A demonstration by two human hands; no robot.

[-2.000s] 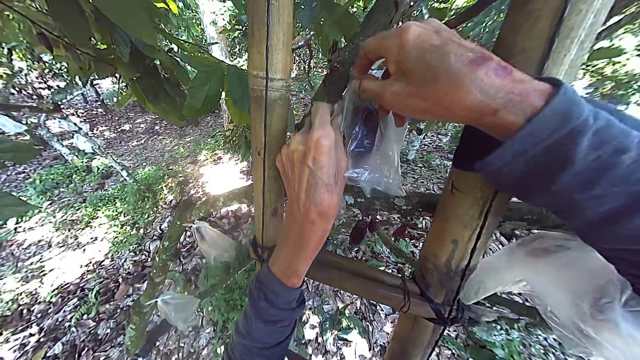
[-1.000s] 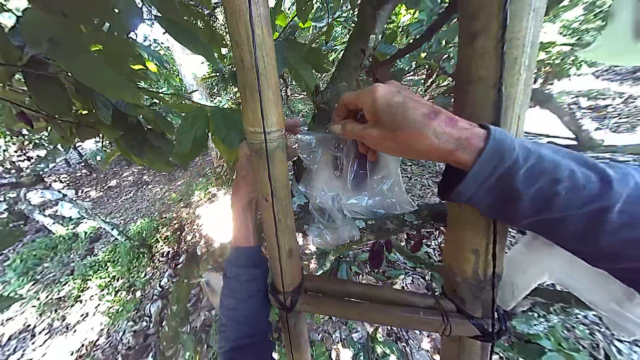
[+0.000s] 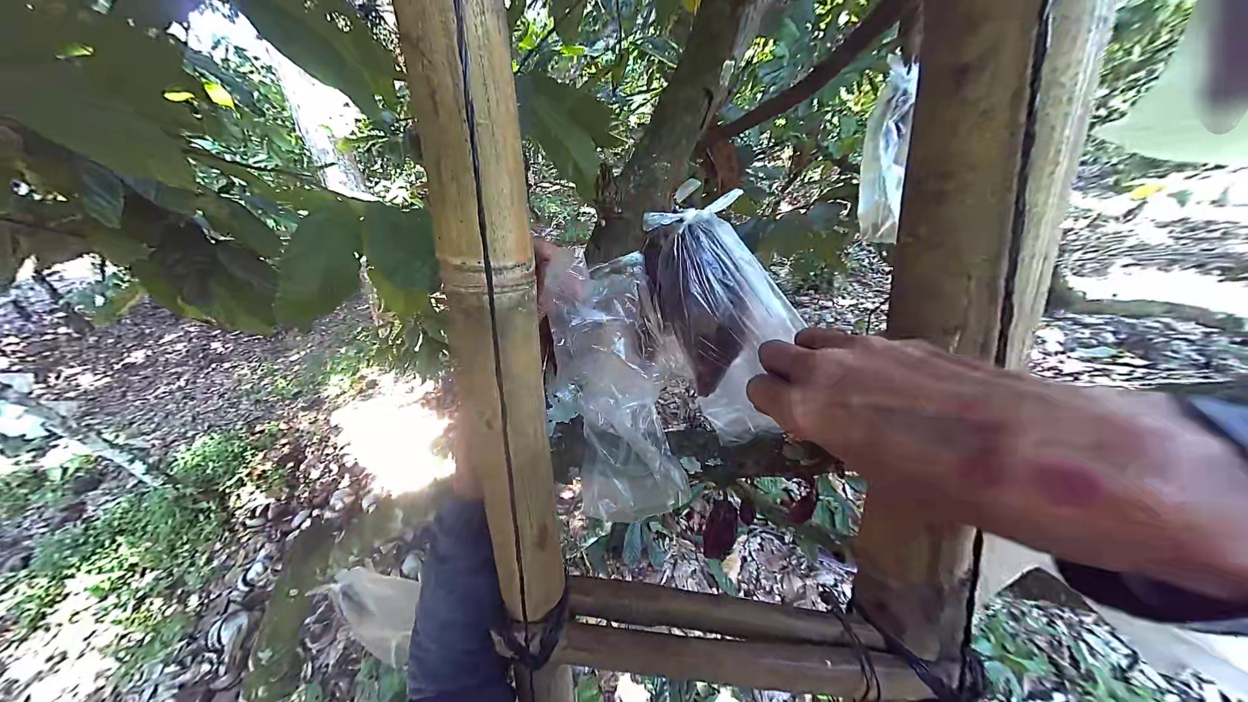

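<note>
A clear plastic bag [image 3: 726, 302], knotted at its top, hangs against the tree trunk [image 3: 673, 127] with a dark red cacao pod [image 3: 704, 327] inside. The fingers of my right hand [image 3: 829, 390] touch the lower right side of this bag. My left hand [image 3: 546, 283] is mostly hidden behind the left bamboo pole; its fingers hold a loose, crumpled clear plastic bag [image 3: 619, 400] that hangs down to the left of the knotted one.
Two upright bamboo poles, left [image 3: 492, 390] and right [image 3: 965, 244], frame the work, joined low down by lashed bamboo rungs [image 3: 721, 634]. Another bag [image 3: 887, 156] hangs behind the right pole. Uncovered pods [image 3: 721, 528] hang below a branch. Large leaves [image 3: 331, 253] reach in from the left.
My right hand has come down from the top of the bag around the pod to its lower side, and the knot shows. My left hand has moved from beside the trunk to behind the left pole.
</note>
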